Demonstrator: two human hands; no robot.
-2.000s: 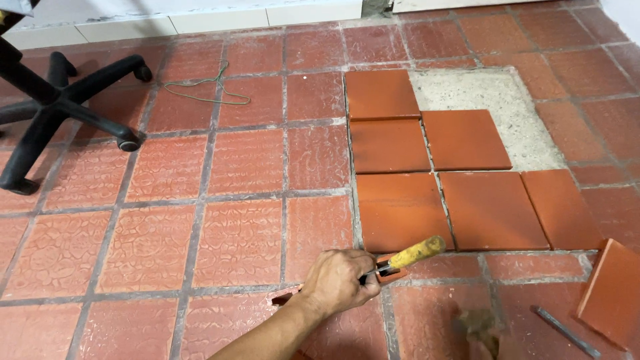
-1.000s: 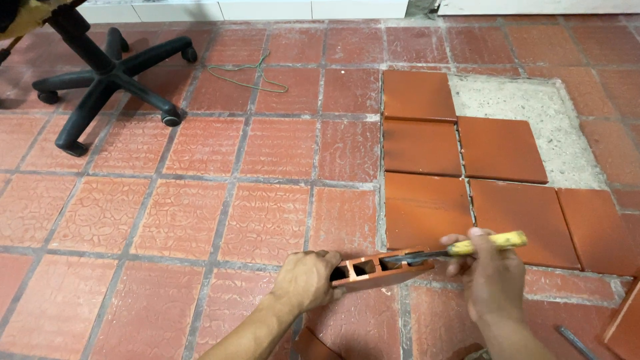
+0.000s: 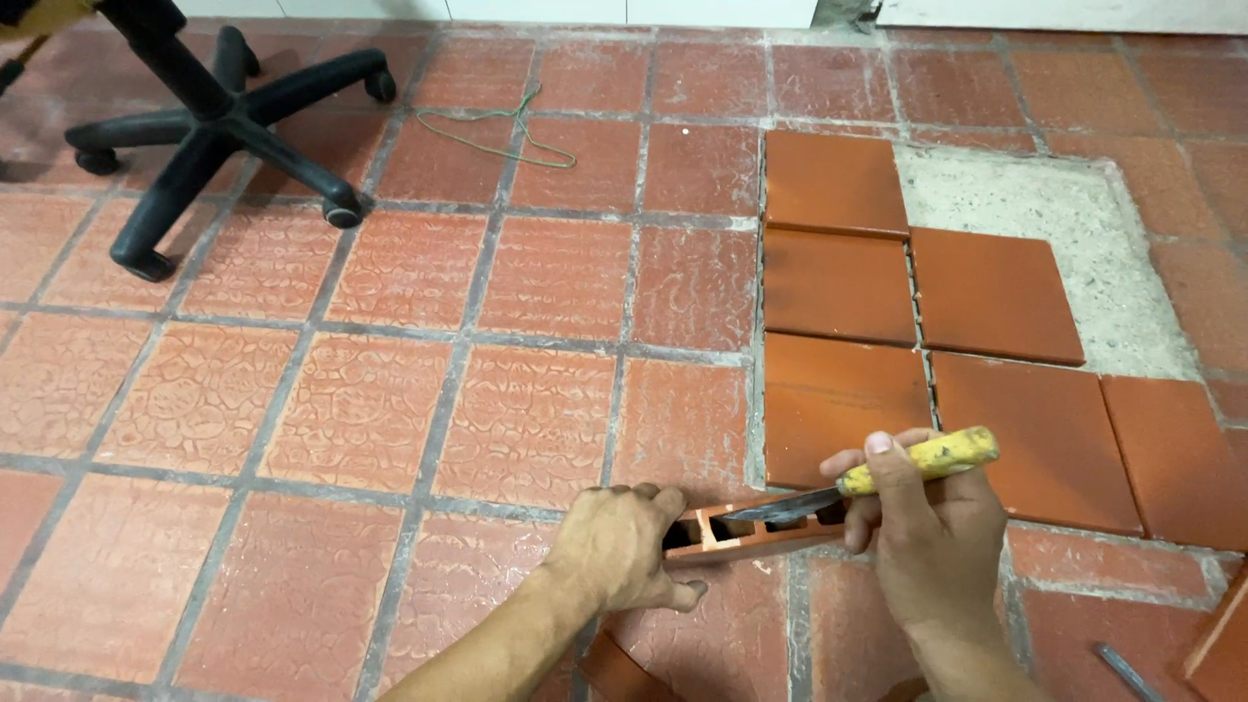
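My left hand (image 3: 624, 546) grips the left end of a hollow red clay block (image 3: 751, 534), whose open cells face up. In my right hand (image 3: 931, 517) is a tool with a worn yellow handle (image 3: 960, 458); its flat metal blade (image 3: 780, 507) lies slantwise over the block's cells, pointing left. Whether the blade's tip enters a cell is not plain. Just beyond the block lie smooth orange clay tiles (image 3: 843, 405), set beside one another next to a patch of bare concrete (image 3: 1033, 205).
A black wheeled chair base (image 3: 210, 122) stands at the upper left. A thin green cord (image 3: 487, 151) lies on the old tiled floor (image 3: 380, 400). At the lower right are a metal rod (image 3: 1126, 673) and a leaning tile (image 3: 1224, 643). A clay piece (image 3: 624, 673) lies near my left forearm.
Two seconds ago the yellow-handled tool was by my left hand; since then my right hand has taken its handle. The blade has shifted left along the block since one second ago.
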